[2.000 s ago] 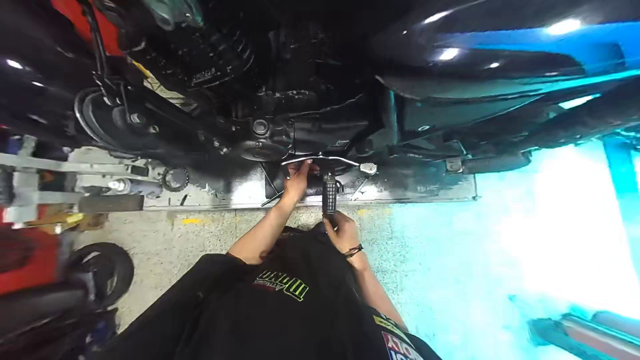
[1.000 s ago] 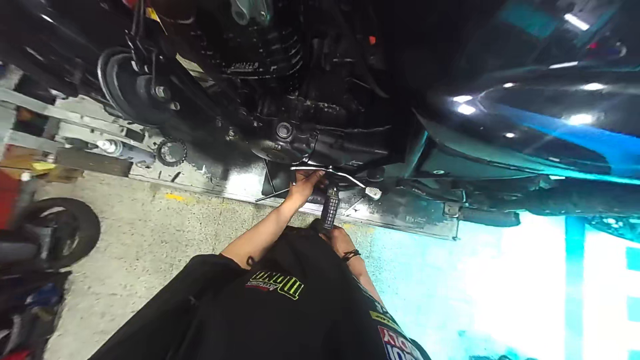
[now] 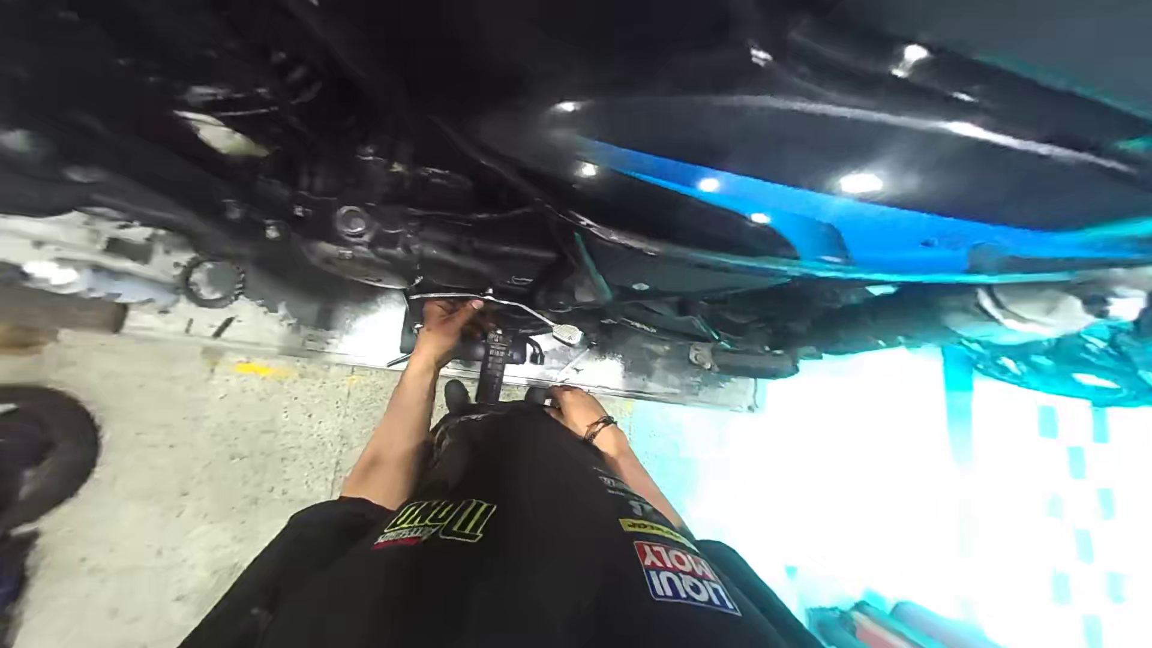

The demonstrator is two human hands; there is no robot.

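Note:
Low at the side of a dark motorcycle (image 3: pixel 450 256), my left hand (image 3: pixel 443 333) is raised to a thin metal lever (image 3: pixel 526 310) with a flat pad at its right end, probably a foot pedal. Its fingers touch the lever or the parts just below it; what they hold is hidden in shadow. My right hand (image 3: pixel 571 405) rests nearer my body, beside a dark rounded thing, its fingers partly covered. Between the hands a black ribbed bar or strap (image 3: pixel 492 364) stands up from my lap toward the lever. What it belongs to cannot be told.
Blue and black glossy bodywork (image 3: pixel 810 216) hangs over the right side. Under the motorcycle runs the edge of a metal platform (image 3: pixel 648 387). A black tyre (image 3: pixel 45 450) lies at the left on speckled concrete floor (image 3: pixel 243 432). Bright glare covers the floor at right.
The view has moved closer to the motorcycle. My right hand, by the lower end of the ribbed bar two seconds ago, is now off to its right. My left hand stays at the lever.

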